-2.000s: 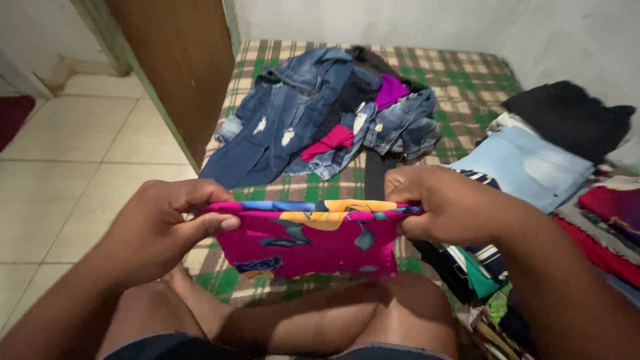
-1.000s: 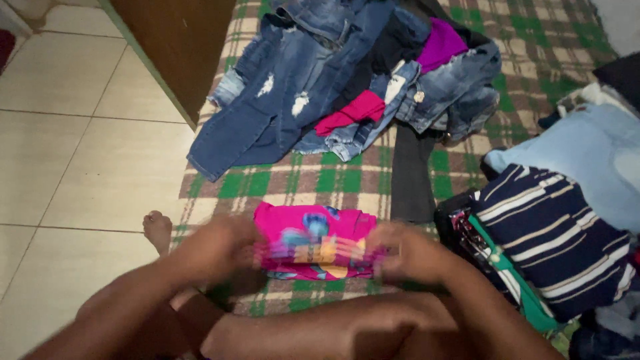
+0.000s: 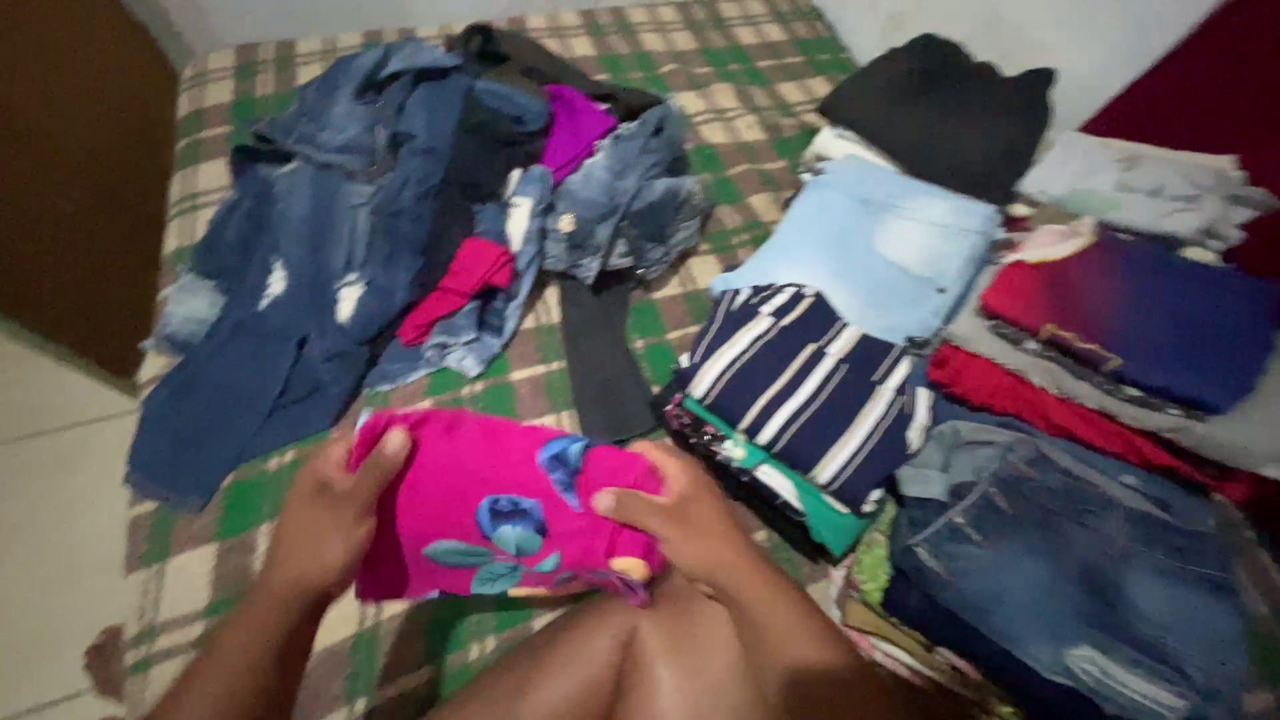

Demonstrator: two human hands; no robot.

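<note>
A folded pink cloth garment with blue flowers and teal leaves (image 3: 450, 500) is held up over the bed, just above my legs. My left hand (image 3: 335, 510) grips its left edge, thumb on top. At the right edge my right hand (image 3: 675, 505) holds it the same way, thumb on the near face. Beyond it lies a loose heap of blue denim clothes (image 3: 370, 230) with a bright pink piece (image 3: 460, 285) and a purple piece (image 3: 575, 130) among them. A dark strip of cloth (image 3: 605, 360) reaches from the heap toward my right hand.
Folded clothes stand in stacks on the right: a navy striped garment (image 3: 800, 390), light blue denim (image 3: 880, 240), a black garment (image 3: 940, 115), blue jeans (image 3: 1070, 560) and a red and navy piece (image 3: 1140, 310). A plaid blanket (image 3: 740, 110) covers the bed. A brown wooden panel (image 3: 80, 180) rises at the left.
The pink garment lay low on the blanket between my hands one second ago; now it is raised, with its flowered face showing. The view has shifted to the right.
</note>
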